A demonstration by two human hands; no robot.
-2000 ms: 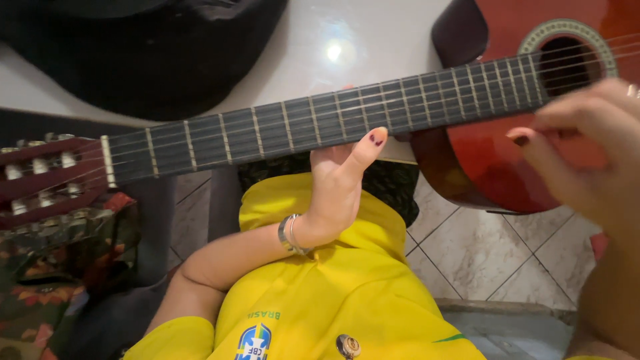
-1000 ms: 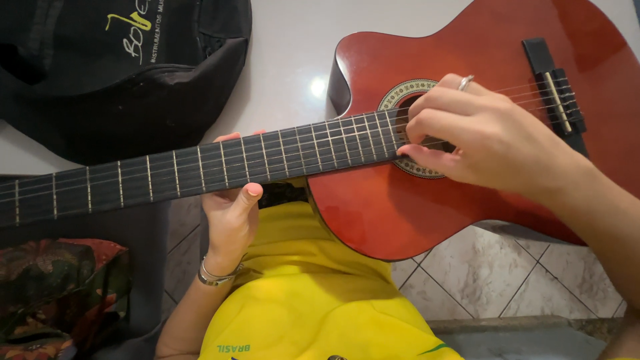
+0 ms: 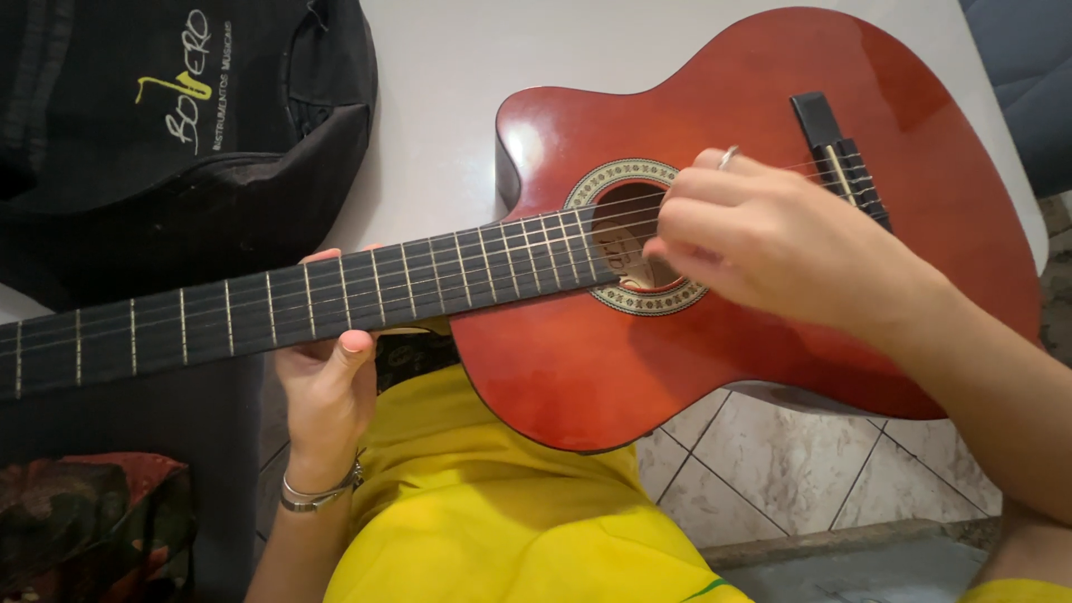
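A reddish-brown cutaway acoustic guitar (image 3: 553, 368) lies across in front of me, its dark fretboard (image 3: 251, 314) running off the left edge. My left hand (image 3: 331, 377) wraps the neck from beneath, thumb along the near edge and fingertips showing at the far edge. A metal bracelet is on that wrist. Over the strings beside the sound hole (image 3: 620, 218) is my right hand (image 3: 754, 234), fingers curled and slightly blurred, a ring on one finger. Whether its fingertips touch the strings cannot be told. The bridge (image 3: 844, 180) is to its right. The headstock is out of view.
A black padded instrument bag (image 3: 251, 201) with printed writing rests on the white table (image 3: 435, 67) at the upper left. Patterned dark fabric (image 3: 92, 519) is at the lower left. A blue-grey padded surface (image 3: 1026, 75) stands upper right. Marbled floor tiles (image 3: 754, 469) show below the guitar.
My right hand, blurred and raised near the guitar two seconds ago, is now at the strings by the sound hole. The view has shifted toward the guitar's body. My left hand remains around the neck.
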